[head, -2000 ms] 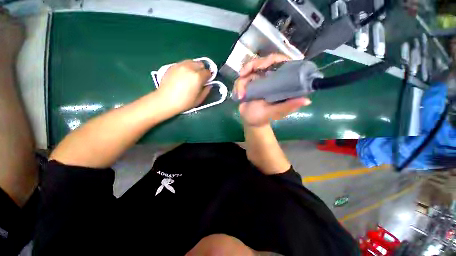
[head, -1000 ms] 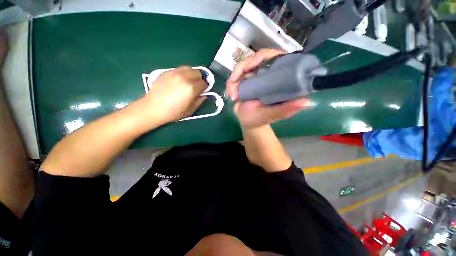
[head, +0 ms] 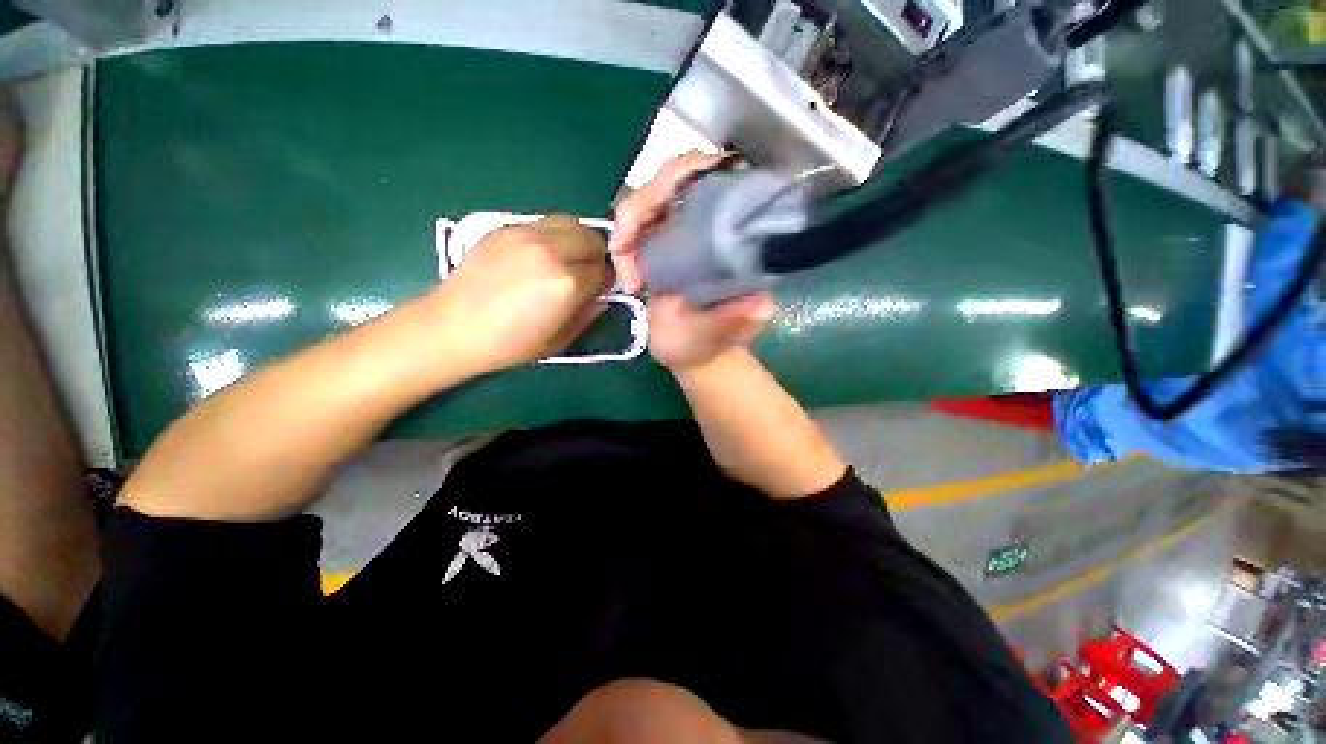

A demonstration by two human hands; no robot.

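Observation:
Two white plastic housings with loop handles lie on the green bench surface. My left hand is closed over their solid ends and hides most of them; only loop edges and a left corner show. My right hand is wrapped around the thick grey electric screwdriver, just right of my left hand. The tool is tilted, its front end toward the housings and its black cord leaving at the rear. The bit and any screw are hidden or blurred.
The screw feeder stands beyond my right hand, with the grey screwdriver holder beside it. White housings lie at the far right. A person's blue sleeve is at the right edge. Another arm is at far left.
My right hand with the screwdriver has moved left, up against my left hand and the housings. The cord has swung left. My left hand still covers the housings.

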